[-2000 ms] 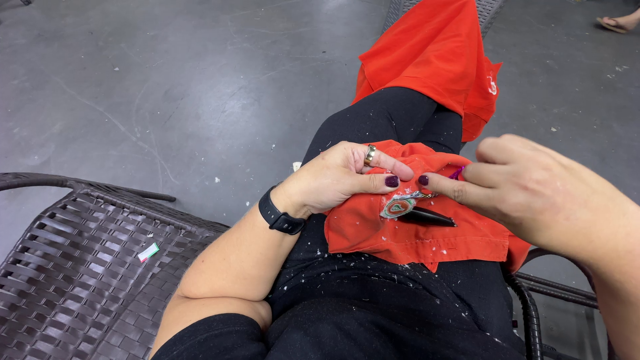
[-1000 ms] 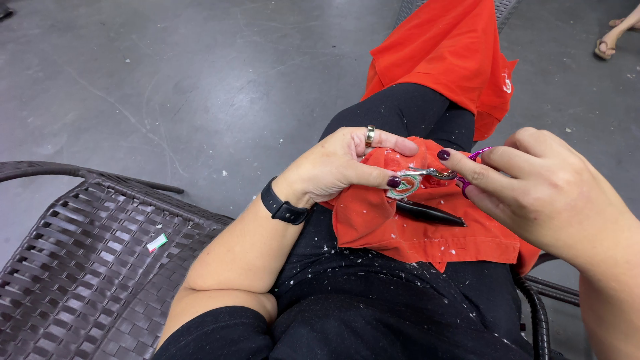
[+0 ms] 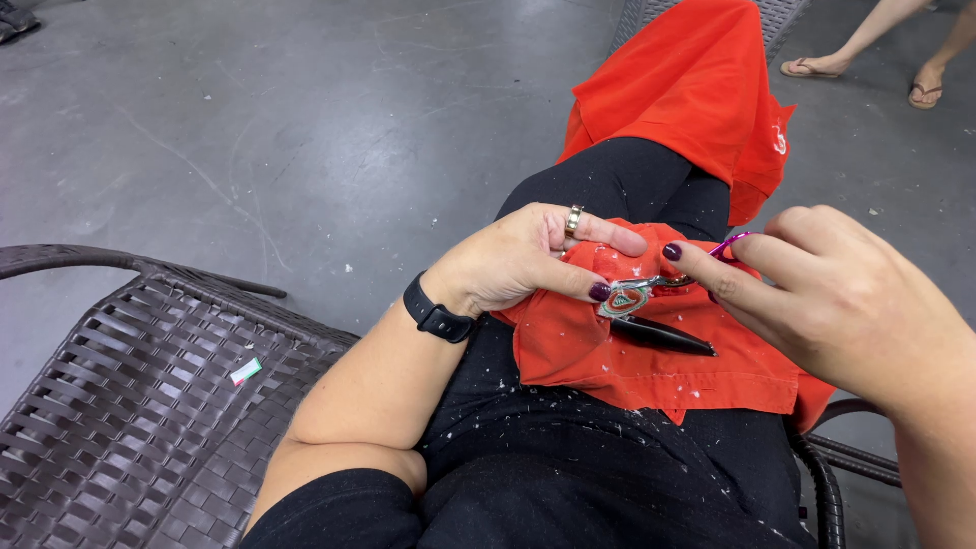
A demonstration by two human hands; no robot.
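Observation:
Red-orange cloth [image 3: 717, 381] lies over my lap, specked with white lint. My left hand [image 3: 534, 255], with a ring and a dark wristband, pinches a fold of it between thumb and fingers beside an embroidered round patch [image 3: 625, 300] in green, red and white. Small scissors [image 3: 648, 282] with purple-pink handles are in my right hand [image 3: 808, 290]; their metal blades lie along the patch's upper edge, tips close to my left thumb. Whether the blades are apart cannot be told. Just below the patch, a black pointed object [image 3: 663, 335] rests on the cloth, its left end hidden.
A brown woven chair [image 3: 168, 412] with a small white, green and red tag [image 3: 245, 371] on its seat stands at the left. More red cloth [image 3: 679, 99] drapes over my knee. Another person's sandalled feet [image 3: 820, 67] are at the upper right on the grey floor.
My right hand has come away from the close pinch at the cloth seen two seconds ago; the scissor blades now show beside the patch. My left hand still holds the fold.

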